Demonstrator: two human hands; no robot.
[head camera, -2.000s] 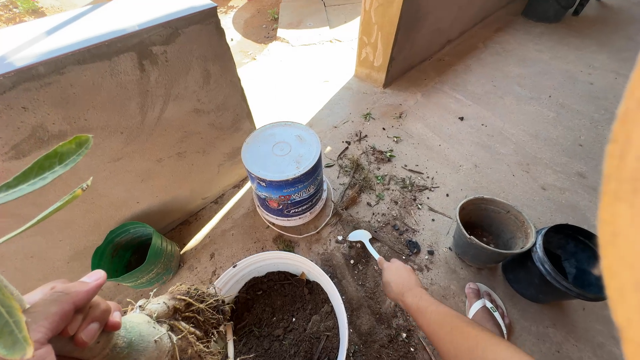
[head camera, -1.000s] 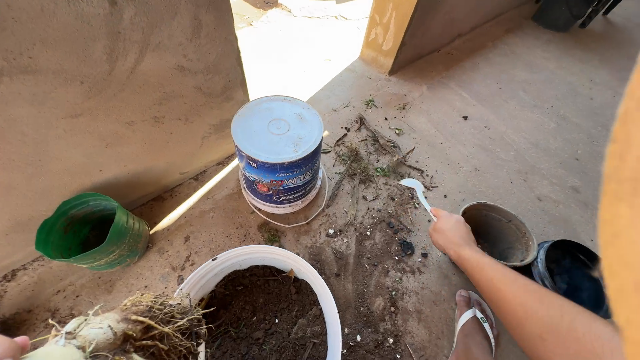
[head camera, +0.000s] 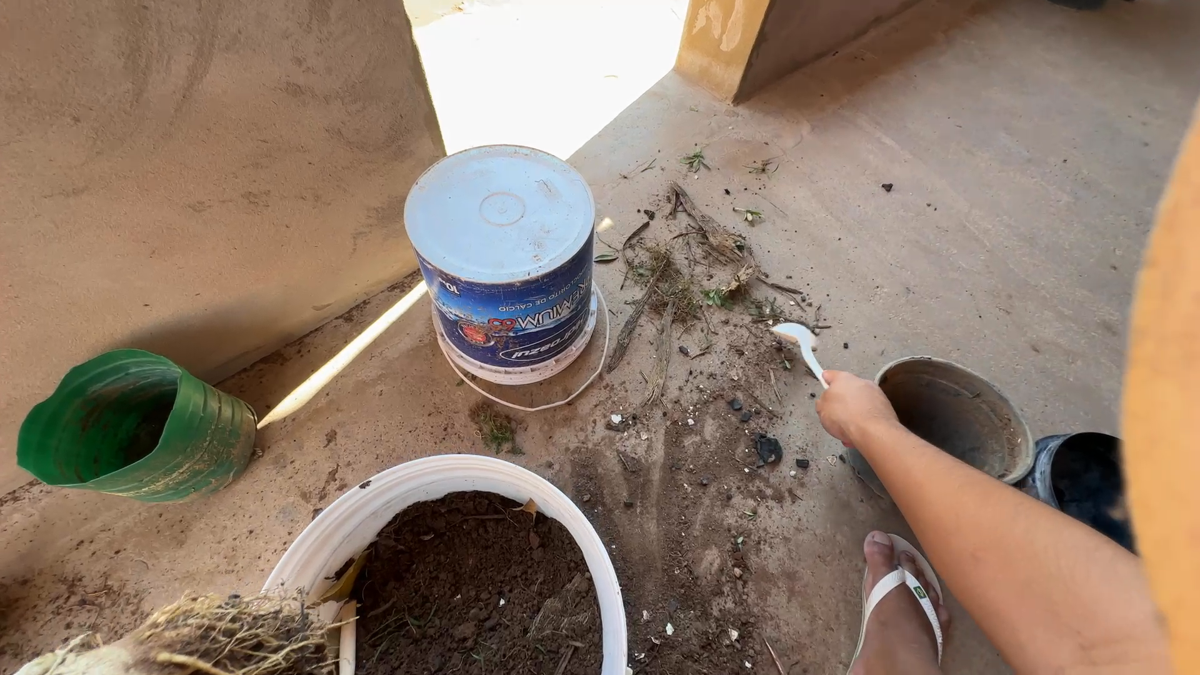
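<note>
My right hand (head camera: 855, 409) grips the handle of a white plastic spoon (head camera: 800, 343), its bowl over the soil-strewn floor near scattered plant debris (head camera: 698, 272). My left hand is out of view. At the bottom left, a thick pale plant base with matted roots (head camera: 234, 633) lies beside or over the left rim of a white plastic bucket (head camera: 614, 600). Dark soil (head camera: 469, 572) fills much of that bucket. Behind it, an upside-down blue-labelled bucket (head camera: 502, 216) has its wire handle resting around it.
A cut green plastic container (head camera: 211, 441) stands by the wall (head camera: 187, 169) at left. At right are a grey-brown pot (head camera: 1017, 422) and a black pot (head camera: 1042, 473). A foot in a white flip-flop (head camera: 905, 591) is below them. A pillar (head camera: 717, 47) stands behind.
My right hand has carried the spoon to the right, towards the grey-brown pot. My left hand and the plant have gone lower left, the hand now out of frame. The view has shifted.
</note>
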